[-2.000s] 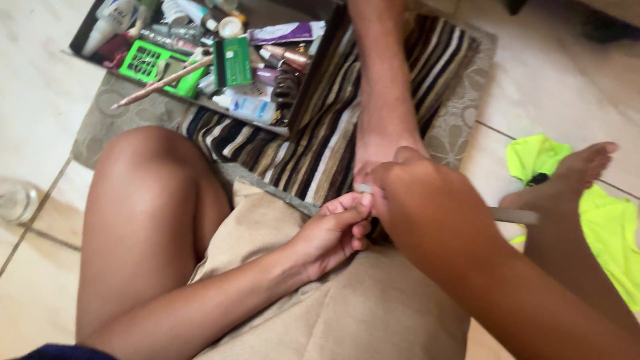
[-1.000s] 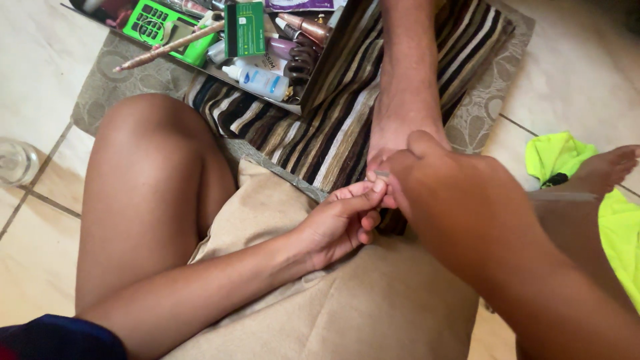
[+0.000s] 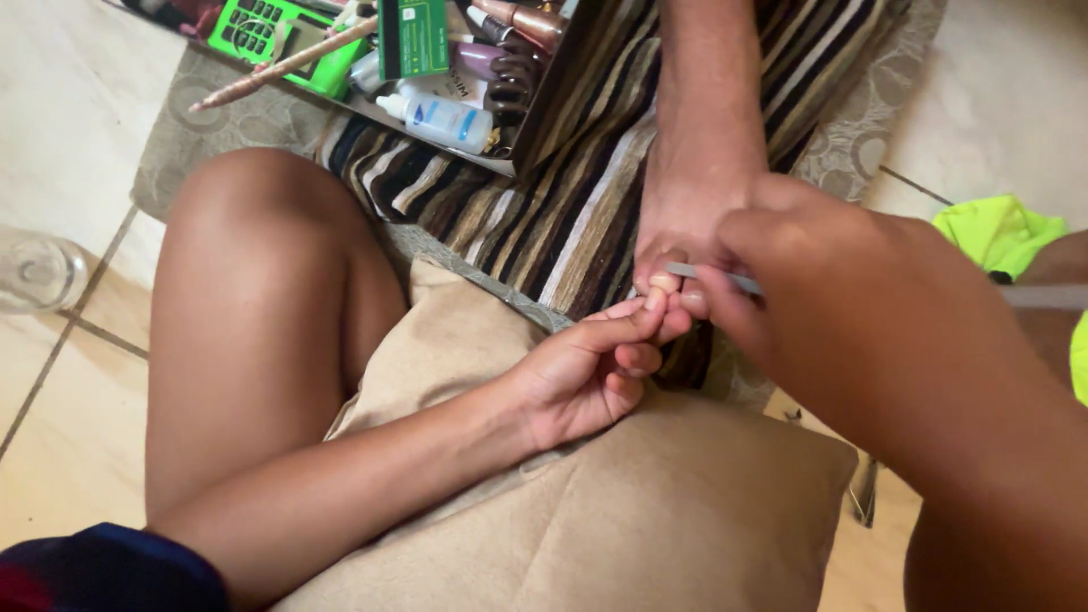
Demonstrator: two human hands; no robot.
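Note:
At the centre, my left hand [image 3: 586, 365] pinches a toe of a person's foot [image 3: 697, 204] between thumb and fingers. My right hand [image 3: 790, 255] comes in from the right, closed on a thin grey strip, which looks like a nail file [image 3: 682, 269]. The strip's tip lies at the nail of the pinched toe, and part of its length is hidden behind my fingers. Its other end seems to show right of my forearm. The foot rests on a striped cloth [image 3: 586, 246], beside a beige cushion [image 3: 680, 501].
An open box [image 3: 518, 166] holds a small bottle [image 3: 446, 121], a green card [image 3: 414, 38], a brown hair claw [image 3: 512, 85], a bright green calculator-like device [image 3: 327, 59] and a thin stick [image 3: 289, 64]. A glass jar [image 3: 42, 270] stands left; neon yellow cloth [image 3: 999, 229] lies right.
The view has shifted a little. The strip's visible tip has changed its angle at the toe. My left hand keeps its pinch on the toes.

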